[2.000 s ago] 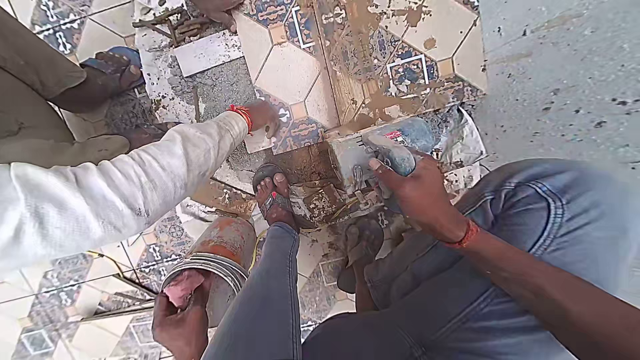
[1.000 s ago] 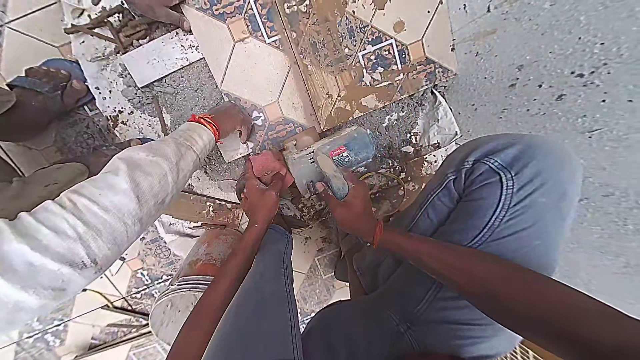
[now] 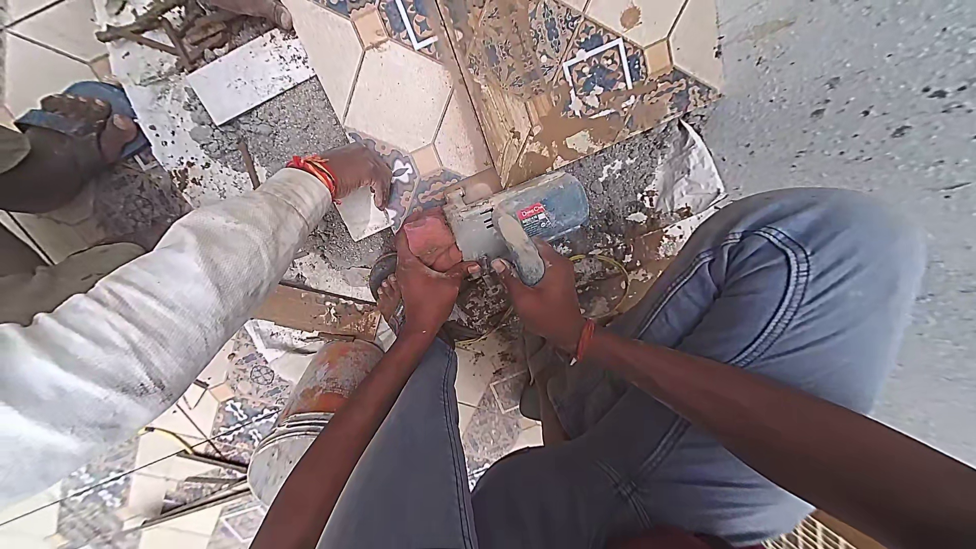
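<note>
My right hand point(image 3: 545, 293) grips the pale handle of a blue and grey handheld power tool point(image 3: 560, 204), whose body lies over the edge of the patterned tiles point(image 3: 400, 91). At the tool's left end, my left hand point(image 3: 428, 293) holds a pink cloth or sponge point(image 3: 431, 238), pressed by the thumb and touching the tool. The tool's working end is hidden behind the cloth. Just to the left, a co-worker's hand point(image 3: 354, 171) with a red wrist thread rests by a small white tile piece point(image 3: 364, 213).
A white tile strip point(image 3: 252, 75) lies on rough mortar at the upper left, beside rusty metal pieces point(image 3: 179, 34). The co-worker's sandalled foot point(image 3: 103, 122) is at the left. A stained bucket point(image 3: 288, 450) stands by my left forearm. A yellow cable point(image 3: 618, 267) loops below the tool.
My left hand, at the bucket's mouth two seconds ago with the pink thing, has moved up to the left end of the power tool. My right hand has kept hold of the tool.
</note>
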